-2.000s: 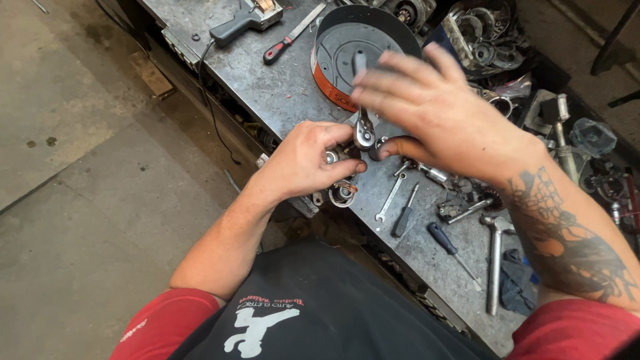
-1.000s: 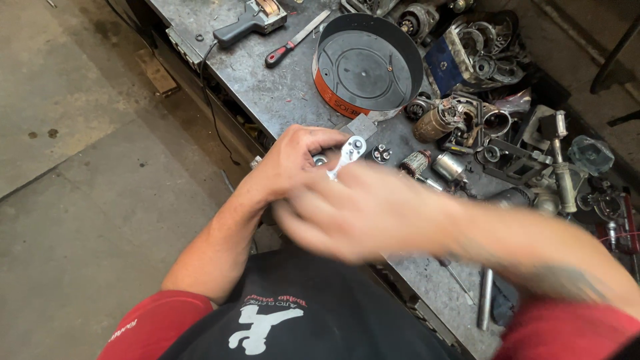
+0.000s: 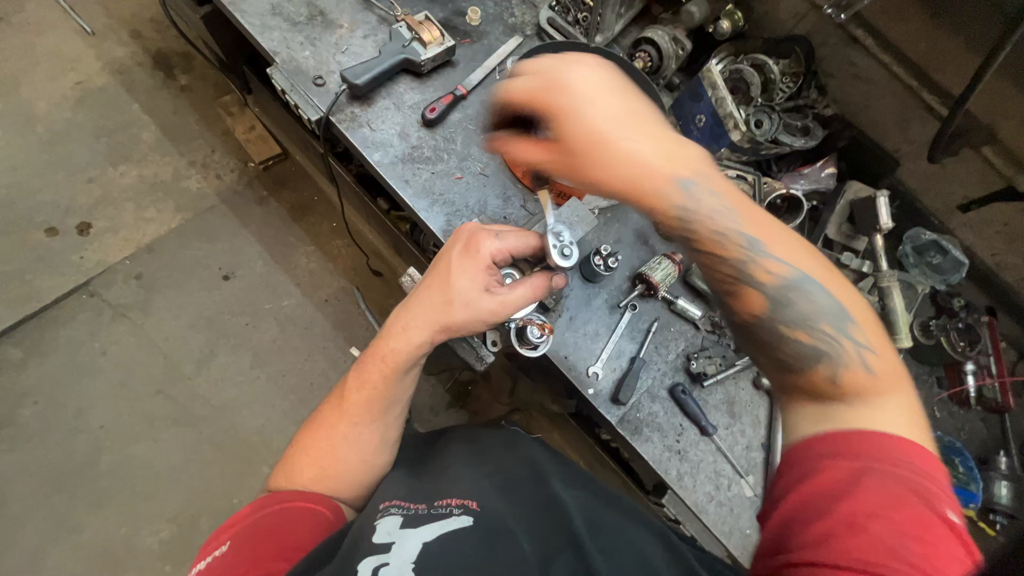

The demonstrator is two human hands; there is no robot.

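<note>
A ratchet wrench point(image 3: 562, 248) has its head at the fingertips of my left hand point(image 3: 484, 280); its handle points away toward my blurred right hand point(image 3: 564, 120), which is curled around the handle's far end. Beneath my left hand, at the bench edge, is a starter motor part point(image 3: 532, 334) with copper windings, largely hidden by the fingers. Just right of the ratchet head stands a small black cylindrical part point(image 3: 600, 262) with metal studs. An armature point(image 3: 658, 274) lies farther right. A round black pan with an orange side point(image 3: 524, 174) is partly covered by my right hand.
On the metal bench point(image 3: 400, 152) lie a combination wrench point(image 3: 613, 340), a black screwdriver point(image 3: 632, 376), a blue-handled screwdriver point(image 3: 694, 408), a red-and-black-handled file point(image 3: 472, 82) and a corded tool point(image 3: 400, 54). Starter parts in a blue box point(image 3: 704, 116) crowd the back right.
My right hand has moved away from beside my left hand to over the round pan. The ratchet handle now points toward the pan, while my left hand stays at the bench edge.
</note>
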